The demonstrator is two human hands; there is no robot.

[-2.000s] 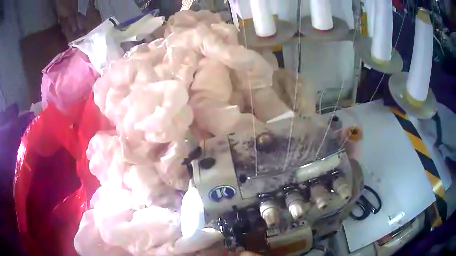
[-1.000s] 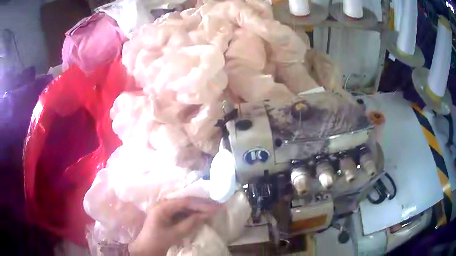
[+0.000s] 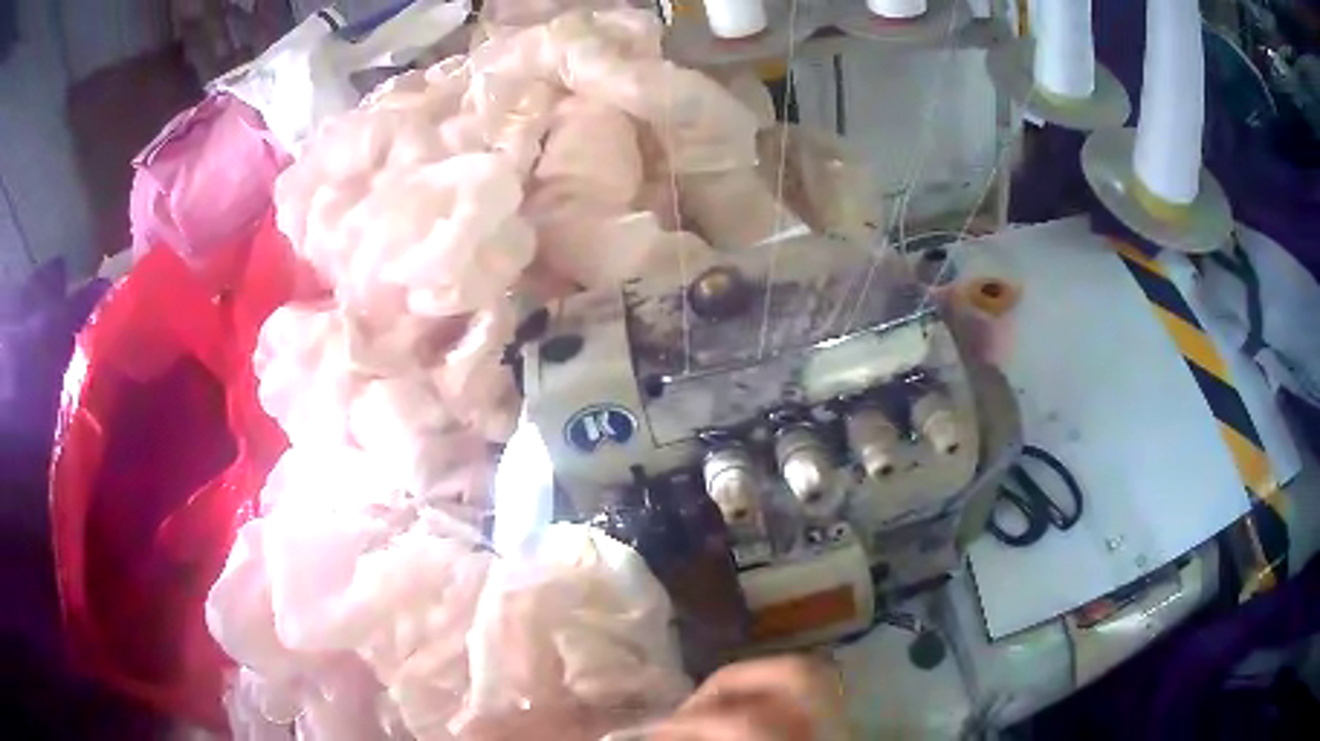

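Pale pink gathered fabric pieces (image 3: 565, 637) lie puffed up at the left end of the overlock machine (image 3: 811, 420), covering the cloth plate below the lamp. They run on into the big heap (image 3: 420, 246) behind and left. One hand, seemingly my right hand (image 3: 760, 702), is at the bottom edge, blurred and cut off, close to the right side of the front fabric. Whether its fingers grip the fabric cannot be told. My left hand is not in view. The needle area is mostly hidden by dark machine parts and fabric.
A red plastic bag (image 3: 159, 449) stands left of the heap, with a pink cloth bundle (image 3: 203, 174) behind it. Black-handled scissors (image 3: 1035, 497) lie on a white sheet (image 3: 1115, 391) at right, beside striped tape (image 3: 1194, 340). White thread cones (image 3: 1170, 116) stand behind.
The view has shifted. The hand seen on the fabric at lower left one second ago is gone. A hand now shows at bottom centre, and fabric bulges up in front of the lamp.
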